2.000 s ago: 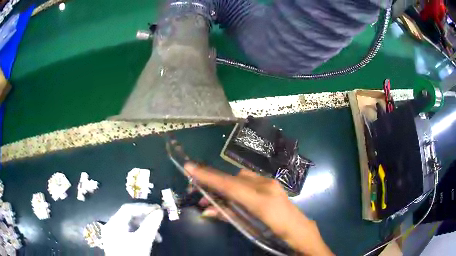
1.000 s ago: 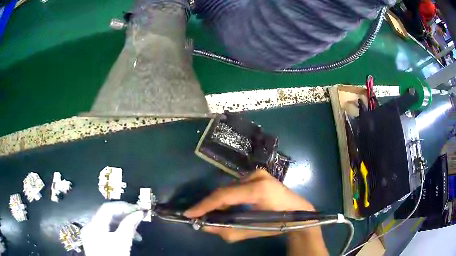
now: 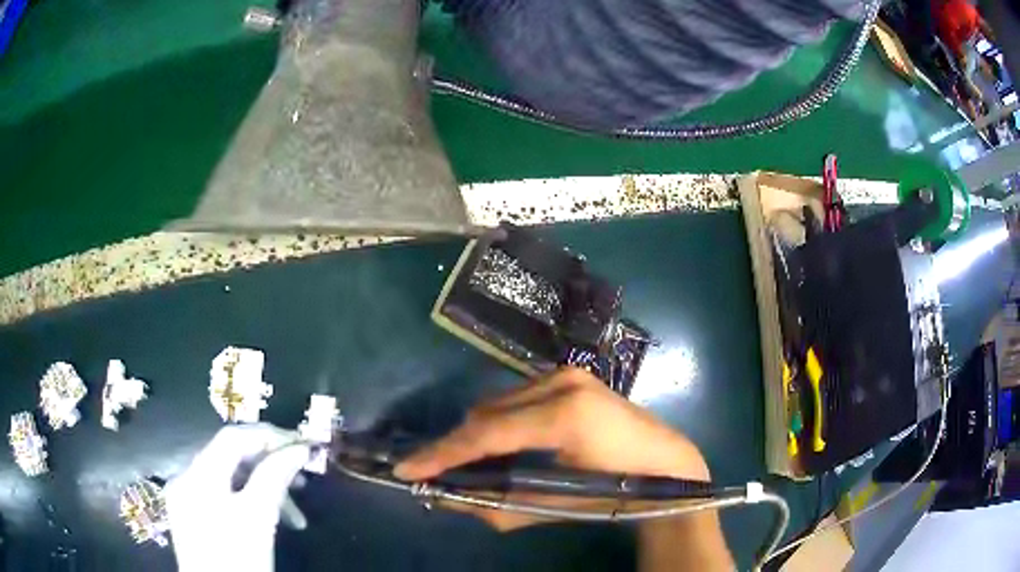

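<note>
My left hand (image 3: 235,492), in a white glove, pinches a small white connector block (image 3: 321,418) at the lower left. My bare right hand (image 3: 570,447) holds a black soldering iron (image 3: 582,483) with a thin metal tube alongside. The iron lies nearly level, its tip end at the lower part of the block; the exact contact is too small to tell. Several larger white plastic pieces with metal bits lie on the dark green bench to the left, one (image 3: 239,384) just behind my gloved fingers.
A grey fume hood (image 3: 336,134) with a ribbed duct (image 3: 649,56) stands above the work. A dark box with silvery scraps (image 3: 515,291) lies behind my right hand. At right are a tool box (image 3: 763,324) with yellow-handled cutters (image 3: 814,400), a black box (image 3: 856,346) and a green spool (image 3: 951,201).
Two seconds ago the iron slanted with its tip up, away from the block; it then came down to the block. Since one second ago the hands hold nearly the same pose; the view has shifted slightly.
</note>
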